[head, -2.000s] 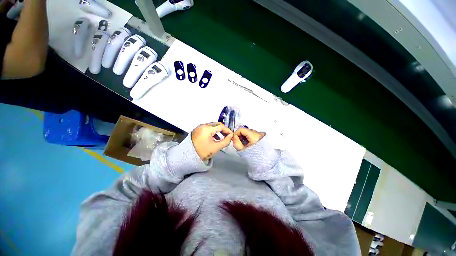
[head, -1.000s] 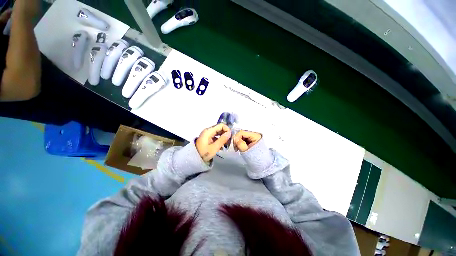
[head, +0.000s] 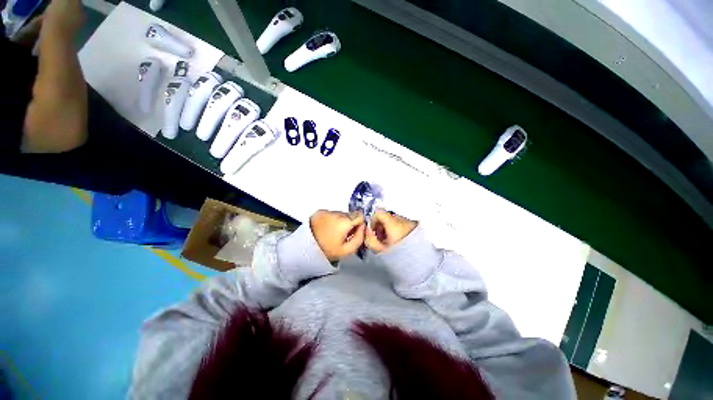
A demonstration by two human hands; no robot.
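My left hand (head: 337,234) and my right hand (head: 388,231) meet at the fingertips over the near edge of the white sheet (head: 461,234). Both are pinched around something small and dark, mostly hidden by the fingers; it looks like a dark cover panel (head: 362,251), though its outline is unclear. A shiny dark clump in clear wrap (head: 364,197) lies on the sheet just beyond my fingertips. Three loose dark cover panels (head: 310,134) lie side by side farther up the sheet, to the left.
Several white handheld units (head: 235,127) lie at the left. More units (head: 503,150) sit on the green conveyor belt (head: 422,101). A person's arm (head: 56,101) is at far left. A scrap carton (head: 205,236) and blue stool (head: 125,219) are below the bench. A metal post (head: 238,39) stands beyond.
My hands were slightly apart one second ago and are now together at the fingertips. The units on the conveyor have shifted rightward in view, partly with the camera's movement.
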